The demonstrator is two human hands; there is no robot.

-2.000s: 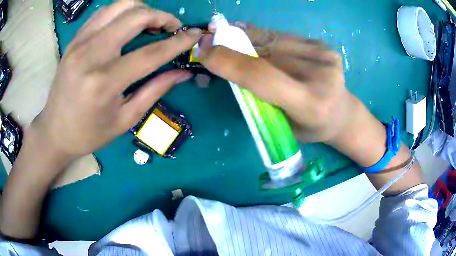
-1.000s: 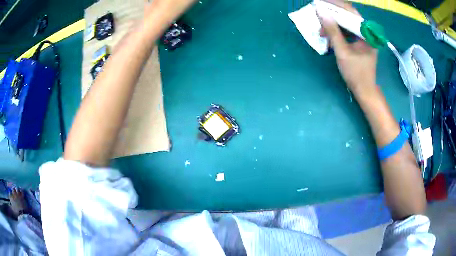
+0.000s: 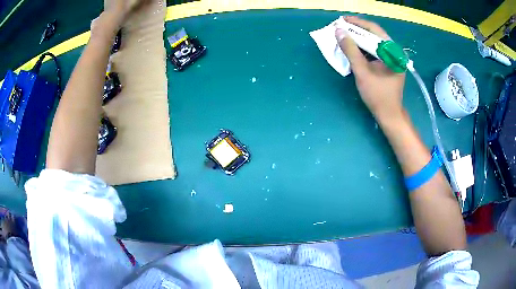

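Observation:
My right hand (image 3: pixel 376 79) holds the white glue syringe (image 3: pixel 362 37) at the far right of the mat, its green cap (image 3: pixel 391 56) towards me. The syringe's front end is over a white paper (image 3: pixel 331 48). My left hand (image 3: pixel 121 8) is at the top edge over the cardboard sheet (image 3: pixel 141 113), partly cut off; what its fingers hold is hidden. A watch housing with a white battery (image 3: pixel 226 153) lies on the green mat in front of me. Another housing (image 3: pixel 186 52) with its battery folded out lies beside the cardboard's far end.
Several dark units lie on the cardboard, partly behind my left forearm. A blue box (image 3: pixel 28 121) stands at far left. At right are a white tub (image 3: pixel 456 91) with scraps, a white power adapter (image 3: pixel 462 172) and the air hose (image 3: pixel 433 118). Yellow tape (image 3: pixel 271 8) edges the mat.
Both hands have moved away from the near work area. The syringe has gone from the centre to the paper at far right. My left hand has moved to the cardboard's far end.

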